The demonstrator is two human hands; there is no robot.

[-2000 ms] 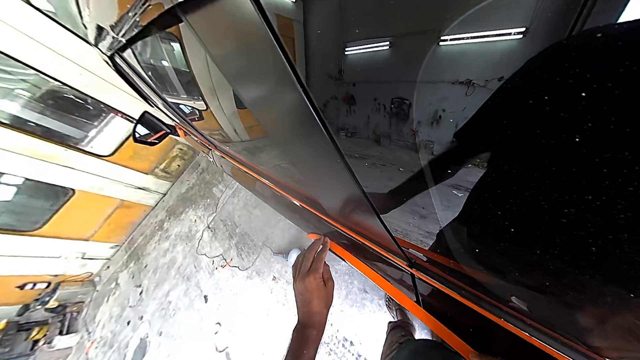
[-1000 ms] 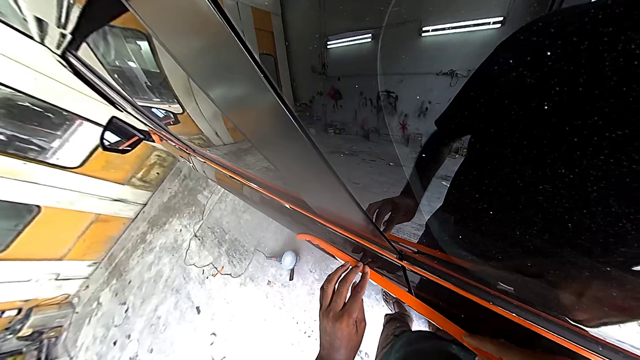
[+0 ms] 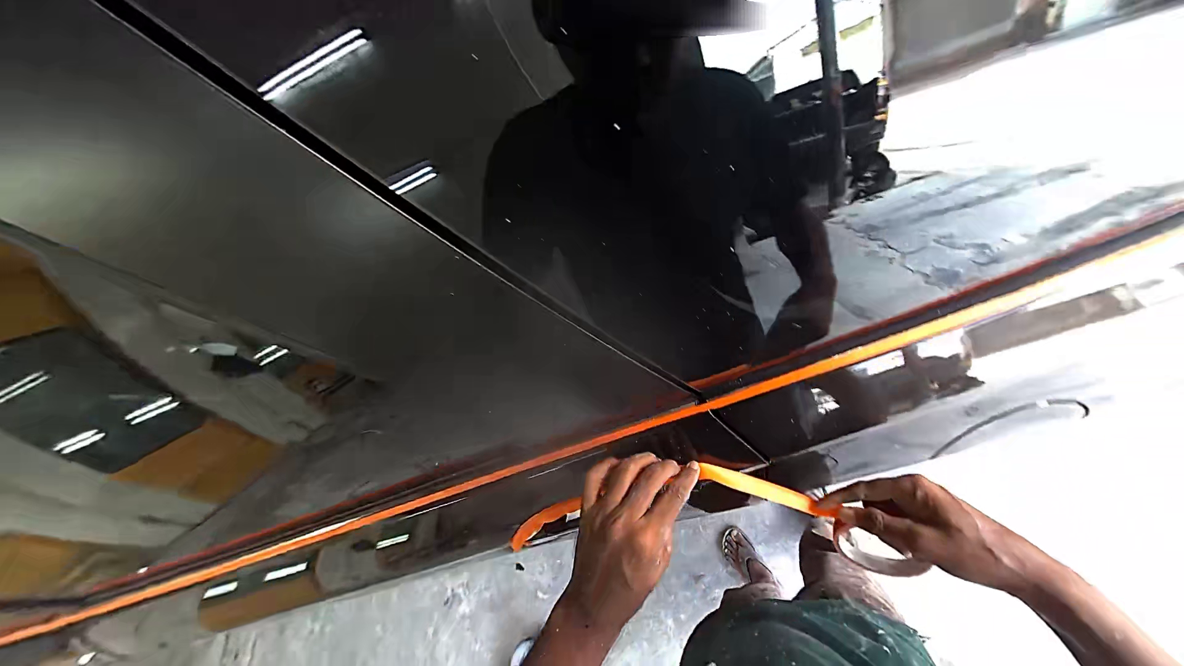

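My left hand (image 3: 629,532) lies against the car's dark lower side, its fingers on a strip of orange masking tape (image 3: 758,487). One tape end curls out left of this hand, and the strip runs taut to the right. There my right hand (image 3: 911,527) grips the strip between thumb and fingers and holds the tape roll (image 3: 874,550), partly hidden by the fingers. A long orange tape line (image 3: 573,442) runs along the lower edge of the glossy black car doors (image 3: 425,324), above both hands, crossing the door gap (image 3: 499,264).
The black panels mirror ceiling lights and a person's dark shape. Below the car side is a grey concrete floor (image 3: 462,615). My sandalled foot (image 3: 737,548) and green shorts (image 3: 805,634) show at the bottom.
The view has shifted along the car and nearer its side. My right hand, not visible as such before, now shows with the tape roll. A tape strip now spans between both hands.
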